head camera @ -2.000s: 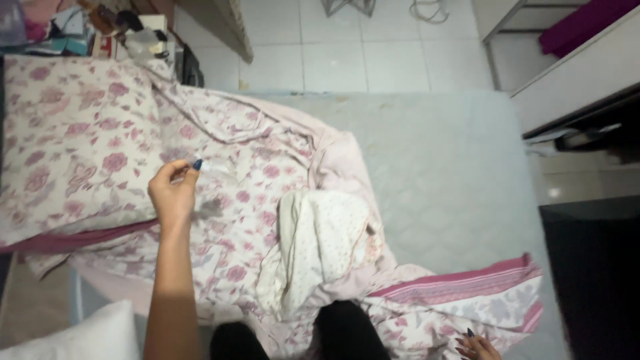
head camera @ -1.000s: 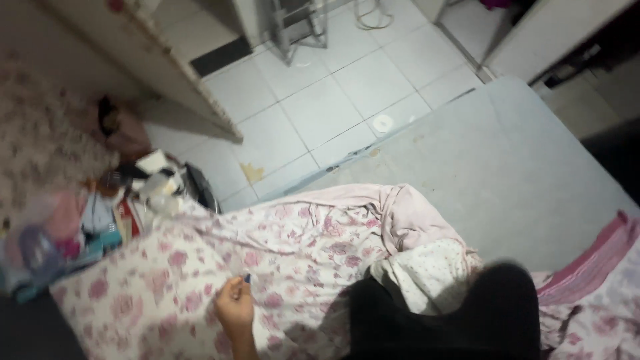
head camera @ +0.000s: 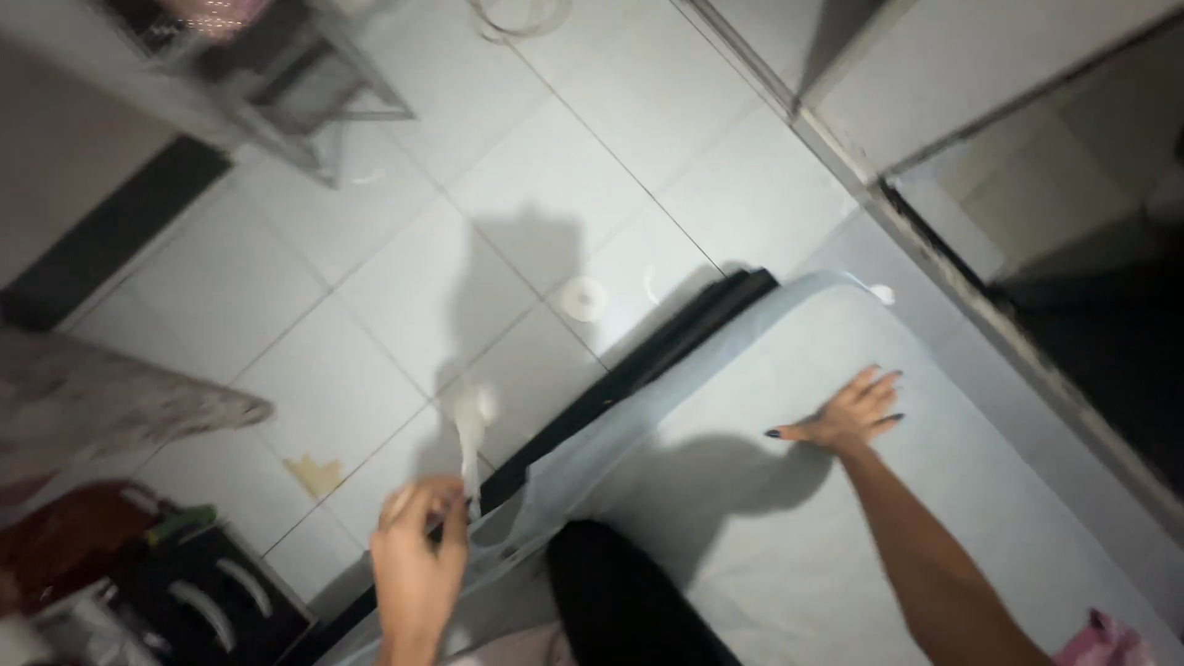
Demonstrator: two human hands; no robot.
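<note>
Over the near edge of the bed, my left hand (head camera: 421, 546) pinches a thin whitish strip (head camera: 469, 444) between thumb and fingers; its far end is blurred over the floor, and what it is made of cannot be told. My right hand (head camera: 851, 416) rests palm down with fingers spread on the pale blue mattress (head camera: 777, 361), and holds nothing. A leg in black cloth (head camera: 615, 592) is on the mattress between the hands.
A round white disc (head camera: 584, 299) lies on the tiled floor (head camera: 592, 166). A metal-framed stand (head camera: 314, 92) is at upper left, a black drawer unit (head camera: 208, 592) at lower left. A sliding-door track (head camera: 953, 264) runs along the right. Pink cloth (head camera: 1101, 640) shows at lower right.
The view has swung strongly toward the floor and the mattress edge. My right hand, at the patterned sheet's lower edge two seconds ago, is now on bare mattress.
</note>
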